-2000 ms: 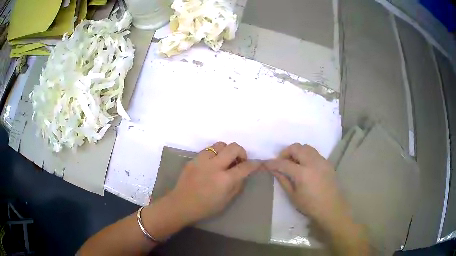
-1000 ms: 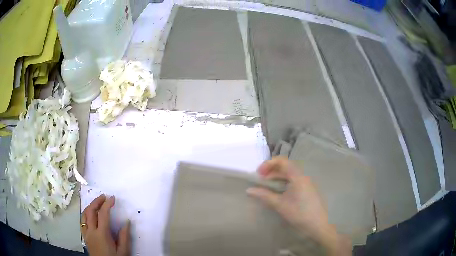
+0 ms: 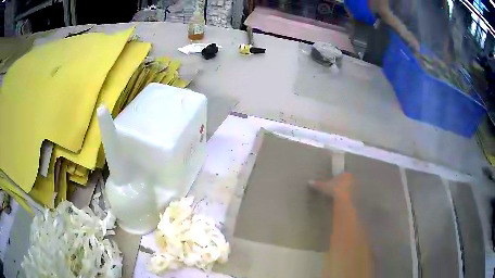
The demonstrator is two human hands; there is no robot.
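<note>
My right hand [image 3: 339, 190] is stretched forward over the large grey-brown panels with pale strips, blurred by motion. Its fingertips are at the right part of the leftmost panel [image 3: 279, 187], close to the pale strip [image 3: 337, 161] beside it. I cannot tell whether the fingers hold anything. More grey-brown panels [image 3: 377, 201] lie to the right, divided by white lines. My left hand is out of the picture.
A translucent white squarish bottle [image 3: 163, 125] and spouted part [image 3: 130, 201] stand left of centre. Around them are a creamy strip pile [image 3: 190, 239], white strip tangle [image 3: 70, 244] and yellow sheets [image 3: 59, 103]. An amber bottle [image 3: 196, 28] and blue bin [image 3: 429, 89] are farther back.
The view has tilted up to the table's far side. My right hand has let go of the working panel and reached forward. My left hand has left the picture.
</note>
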